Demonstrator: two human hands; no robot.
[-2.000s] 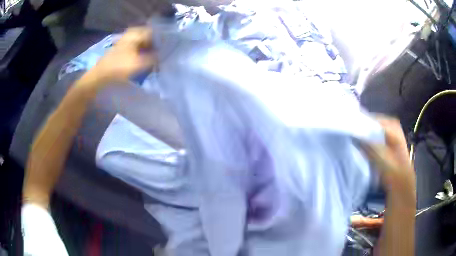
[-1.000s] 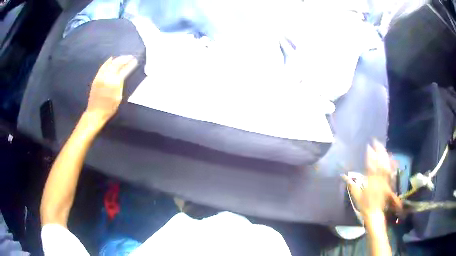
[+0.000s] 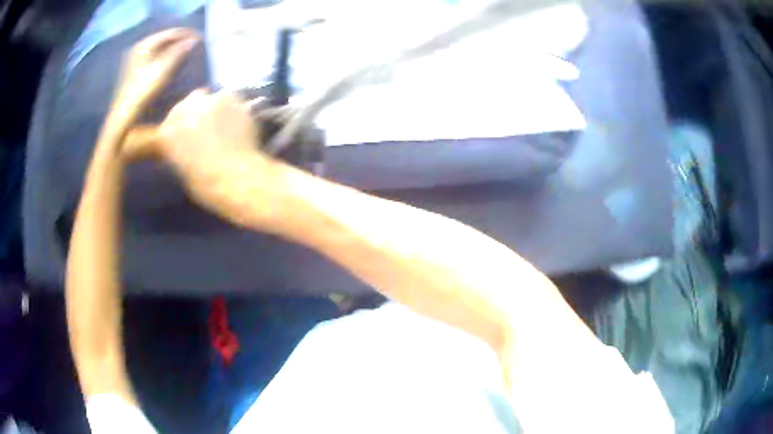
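A washed-out white shirt lies spread over the raised dark-grey pad of the ironing table. My right hand is closed around the handle of the steam iron, at the shirt's left end. The iron's body is blurred and partly hidden by the hand. A pale hose or cord runs from it up and right across the shirt. My left hand is at the upper left, by the shirt's left edge, blurred; whether it pinches cloth cannot be told.
Light-blue cloth lies at the table's far left edge. A red thing hangs below the table's near edge. A greenish, wrinkled, plastic-like bundle is below the right end. A small white rounded piece shows at the table's near right edge.
My right hand has moved from the table's right end across to the left and now holds the iron over the shirt's left end. My left hand has moved up and slightly left.
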